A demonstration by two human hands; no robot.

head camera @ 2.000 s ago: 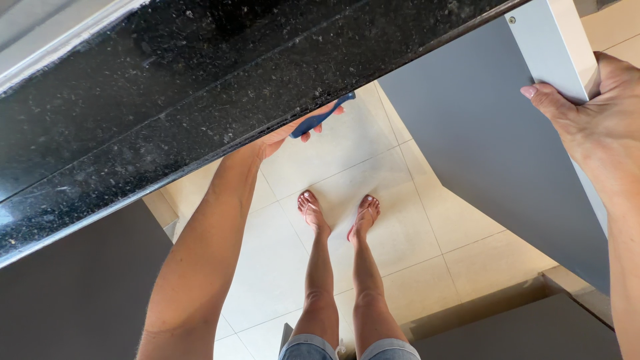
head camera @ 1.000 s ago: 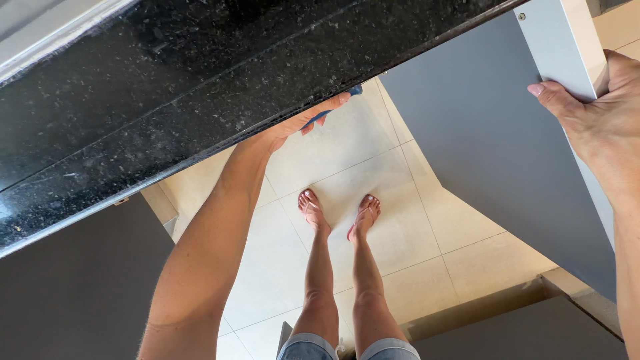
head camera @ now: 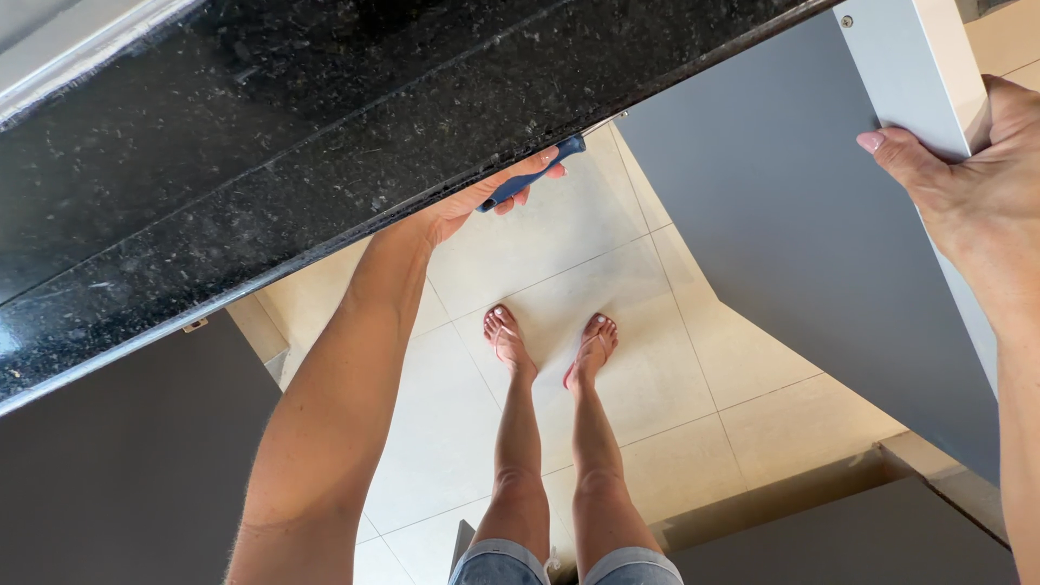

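Note:
My left hand (head camera: 512,183) is closed around the blue handle of a hand tool (head camera: 532,172), just under the front edge of a black speckled stone countertop (head camera: 325,154). A thin metal part shows beyond the handle, near the counter's underside; its tip cannot be made out. Part of the hand is hidden by the counter. At the right, my right hand (head camera: 967,162) grips the pale edge profile (head camera: 918,73) of a grey cabinet door or drawer front (head camera: 780,203), thumb on the near side. A screw (head camera: 847,21) sits near the profile's upper end.
Dark grey cabinet panels stand at the lower left (head camera: 122,471) and lower right (head camera: 845,536). Below lies a beige tiled floor (head camera: 569,260), where my feet (head camera: 552,345) stand in flip-flops. A metal rim (head camera: 97,49) runs along the counter at the upper left.
My left hand and the blue handle have shifted and turned slightly under the counter edge; more of the handle shows than a second ago. My right hand keeps its hold.

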